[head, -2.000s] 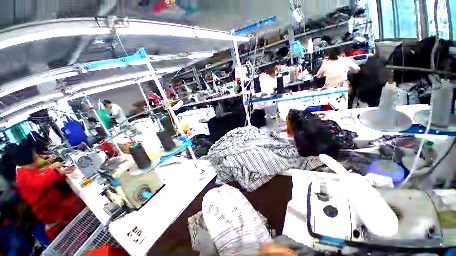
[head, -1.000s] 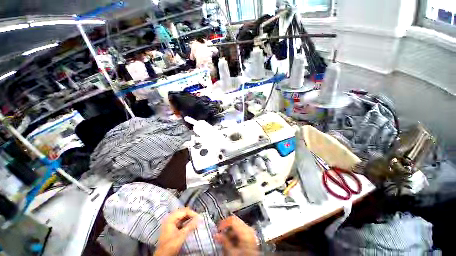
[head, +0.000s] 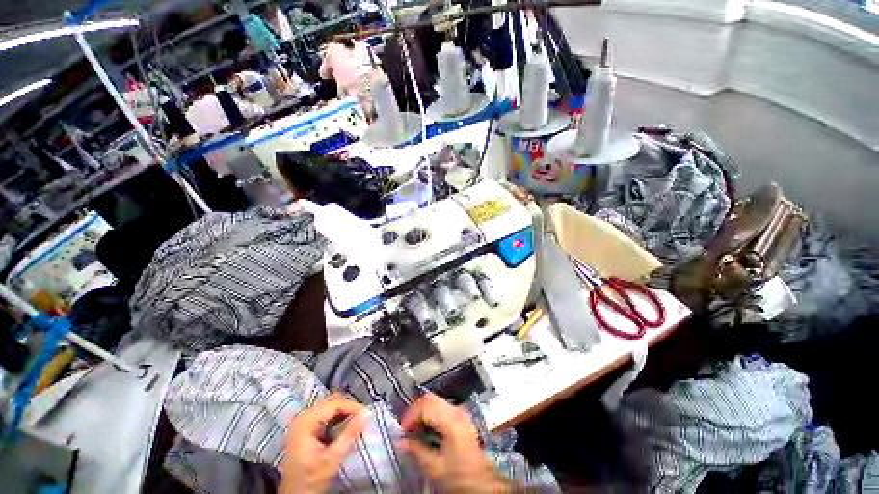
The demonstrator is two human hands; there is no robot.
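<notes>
My left hand and my right hand are bare, at the bottom middle, side by side. Both pinch the striped garment piece in front of the overlock machine. The cloth runs from my hands up to the machine's needle area, with a darker striped part beside the presser foot. A pale striped bulge of cloth lies left of my left hand. The exact fingertip grip is partly hidden by the fingers and blurred.
Red-handled scissors, a long grey slab and a small yellow-handled tool lie right of the machine. Striped heaps lie left and lower right. A brown shiny bag and thread cones are behind.
The view has swung right and down since the earliest frame, bringing the machine and both hands into sight. Since one second ago, both hands remain on the cloth in nearly the same place.
</notes>
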